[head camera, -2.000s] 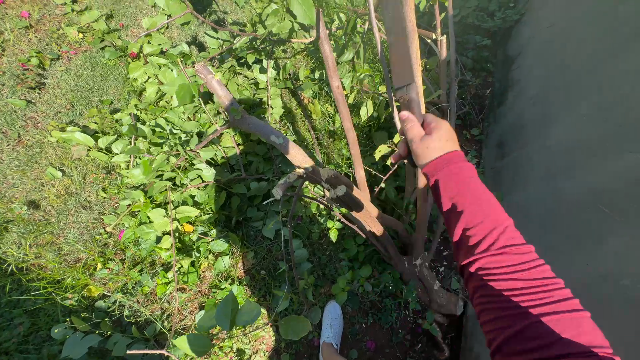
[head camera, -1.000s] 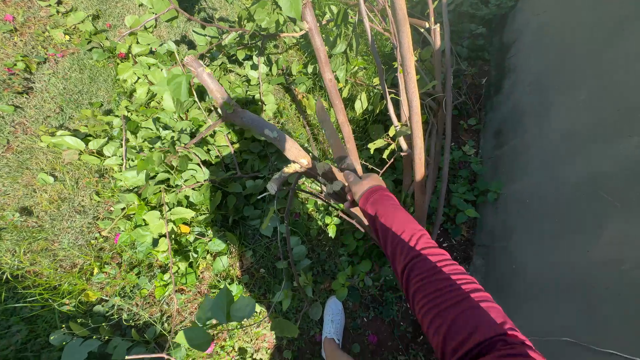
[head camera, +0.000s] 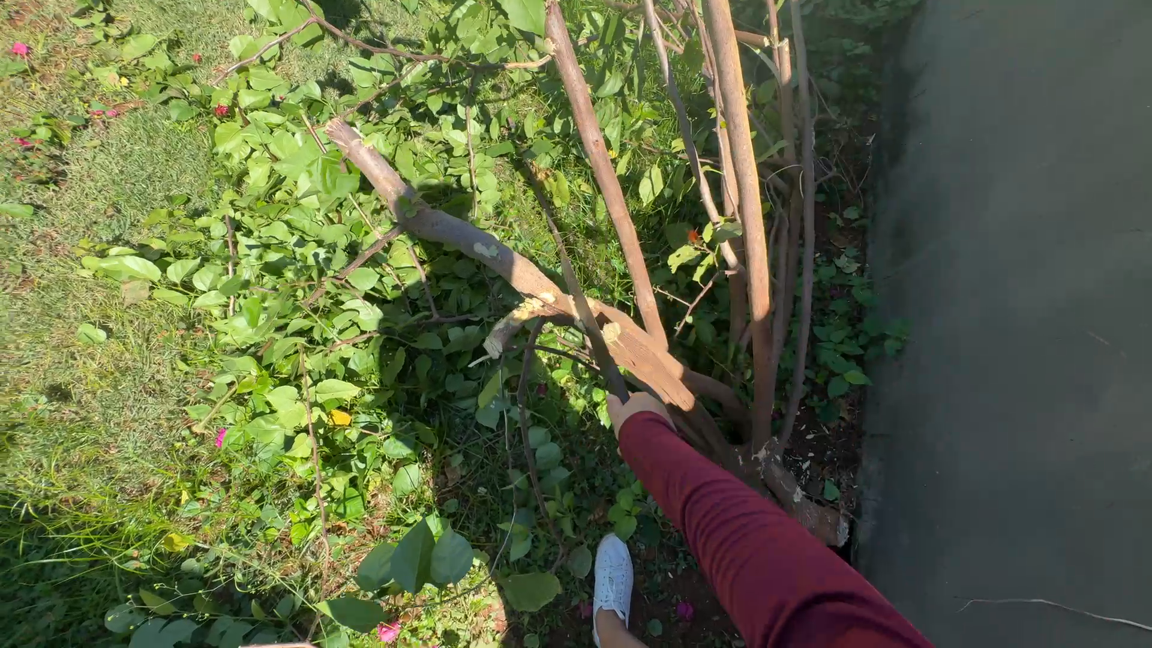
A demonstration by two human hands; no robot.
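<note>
My right hand (head camera: 639,410), in a dark red sleeve, grips the handle end of a long, narrow dark blade that looks like a machete (head camera: 589,328). The blade points up and left and crosses the thick limb of a shrub (head camera: 450,232). That limb slants to the upper left and has a cut end. Pale chipped wood shows on it beside the blade, where a short cut stub (head camera: 507,335) juts out. Whether the edge touches the bark, I cannot tell. My left hand is out of view.
Several upright stems (head camera: 751,207) rise right of the limb. A grey wall or slab (head camera: 1017,315) runs along the right side. Leafy cut branches (head camera: 288,351) with pink flowers lie over grass at left. A white shoe (head camera: 613,576) stands at the bottom.
My right hand, at an upright stem two seconds ago, has moved down and left toward the thick limb, then slightly lower. The blade now lies across the limb.
</note>
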